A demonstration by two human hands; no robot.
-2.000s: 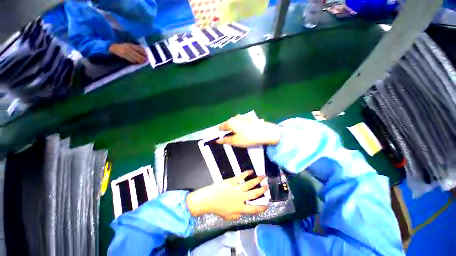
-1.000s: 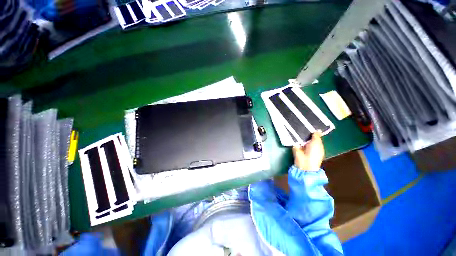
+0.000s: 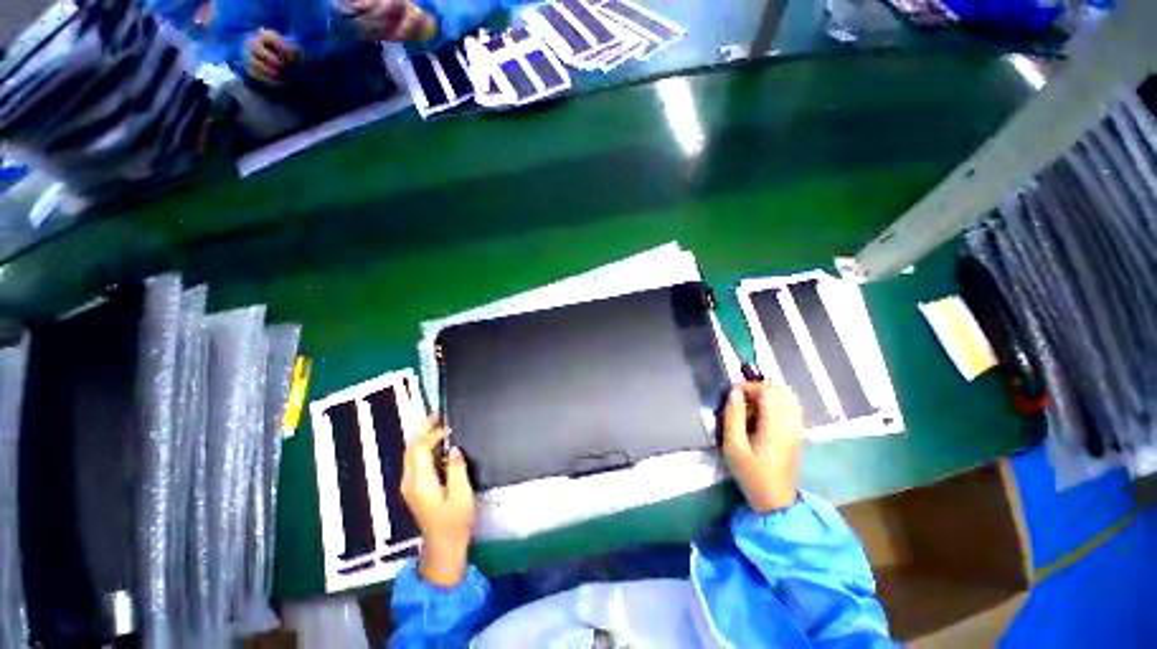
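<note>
A flat matte-black panel point(image 3: 571, 387) lies in front of me on silvery-white padding point(image 3: 609, 503). My left hand point(image 3: 439, 488) grips the panel's lower left edge, fingers at its side. My right hand point(image 3: 764, 437) grips the panel's lower right edge beside a small dark fitting. A white strip sheet with black strips point(image 3: 367, 475) lies left of the panel. Another strip sheet point(image 3: 820, 355) lies to the right, just beyond my right hand.
Stacked padded panels stand at left point(image 3: 152, 469) and right point(image 3: 1078, 292). A yellow tool point(image 3: 296, 394) lies at left; a yellow-and-white pad point(image 3: 959, 337) at right. A grey post point(image 3: 990, 152) slants down at right. An open carton point(image 3: 945, 545) sits below. A person's hands point(image 3: 273, 56) work opposite.
The strip sheet that lay over the panel is now on the right, and my right hand has let it go. Both hands have come to the panel's side edges.
</note>
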